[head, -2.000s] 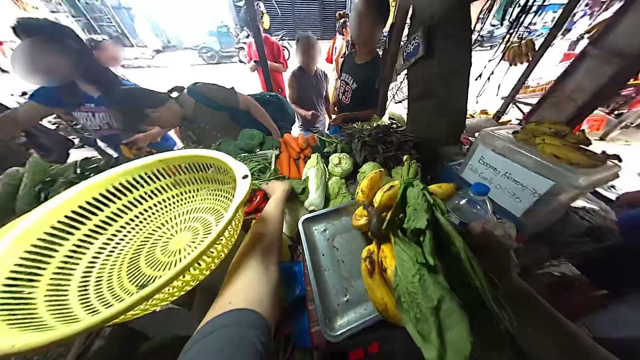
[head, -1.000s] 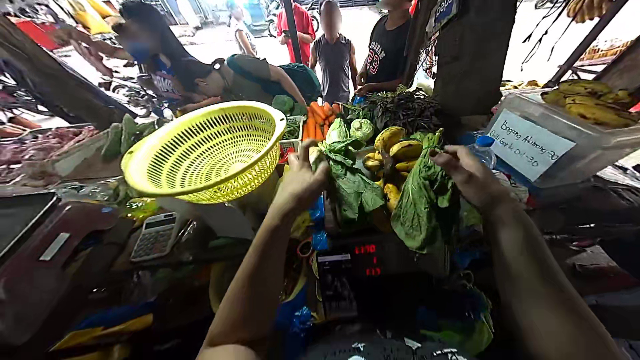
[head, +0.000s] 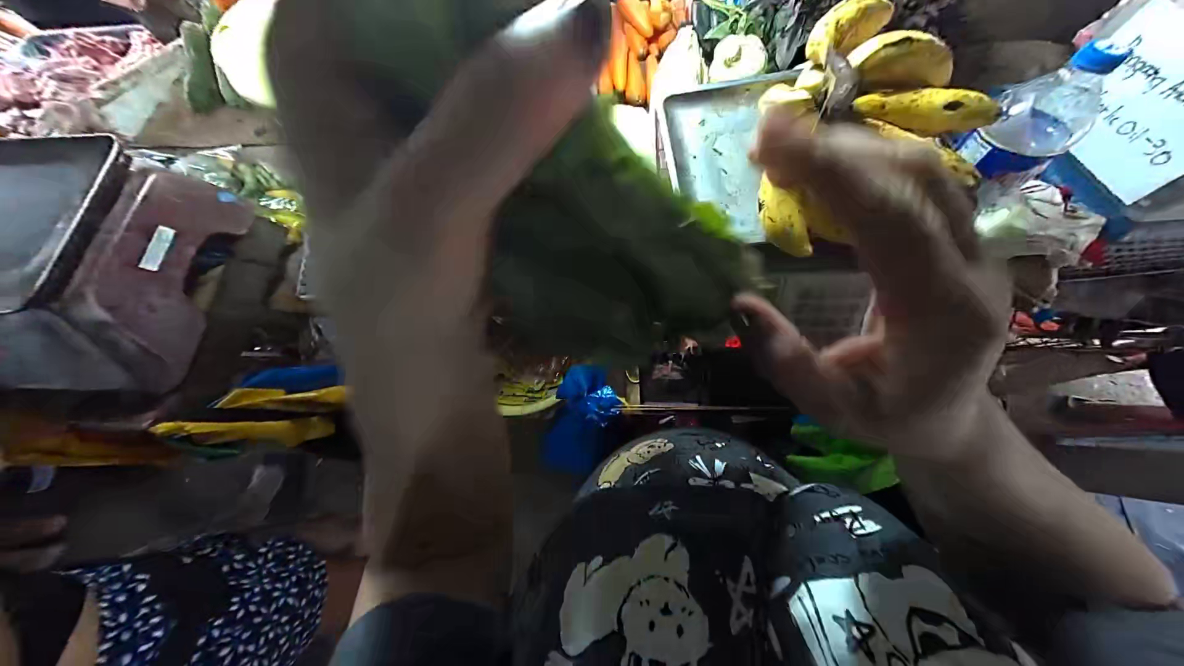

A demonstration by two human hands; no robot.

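Note:
My left hand is raised close to the camera at centre left, blurred, and grips a bunch of dark leafy greens that hangs between my hands. At the right, my right hand is raised with its fingers spread and nothing in them; its thumb is near the edge of the leaves. Behind it, a cluster of yellow bananas lies at the right side of a metal tray. The red digits of a scale display show only in part below the greens.
Carrots lie beyond the tray. A plastic bottle with a blue cap stands at the right by a handwritten sign. Blue plastic bags hang near my patterned clothing. At the left is another scale; a person's patterned garment shows lower left.
The greens, lying on the bananas a second ago, are now up in my left hand. The yellow basket has left the view, which has tilted down.

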